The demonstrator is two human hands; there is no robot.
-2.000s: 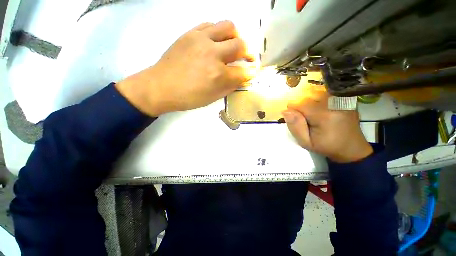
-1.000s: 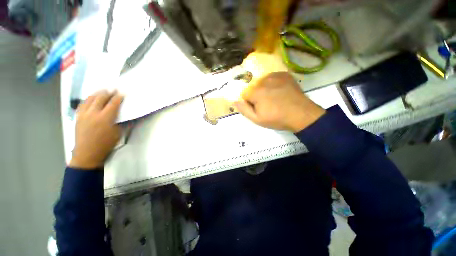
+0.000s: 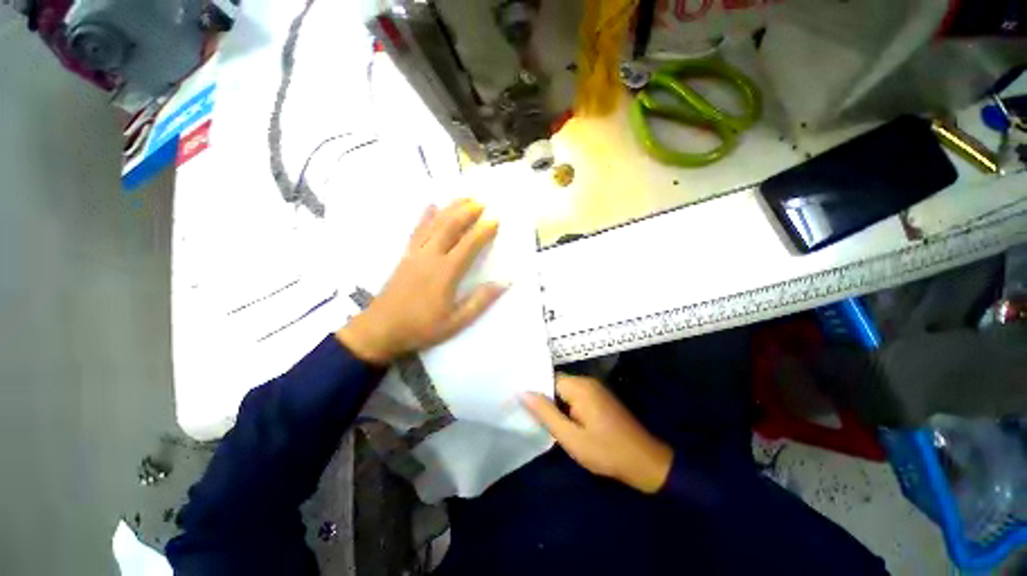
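Note:
A white panel (image 3: 479, 354) lies under the machine's needle area and hangs over the table's front edge towards my lap. A dark grey strip (image 3: 426, 388) runs along it; another grey strip (image 3: 278, 124) curves along the white cloth at the far left. My left hand (image 3: 437, 284) lies on the panel, fingers spread, just in front of the presser foot area (image 3: 507, 141). My right hand (image 3: 597, 428) pinches the panel's right edge below the table edge. Glare hides the needle.
Green-handled scissors (image 3: 698, 110) lie right of a yellow thread bundle (image 3: 605, 56). A black smartphone (image 3: 862, 182) lies at the right, near a brass-coloured tool (image 3: 965, 146). A printed ruler (image 3: 777, 295) follows the front edge. A blue basket (image 3: 932, 495) is low right.
The white panel has been turned and drawn towards my lap. My left hand moved right, close to the machine; my right hand moved down from the needle plate to the panel's edge.

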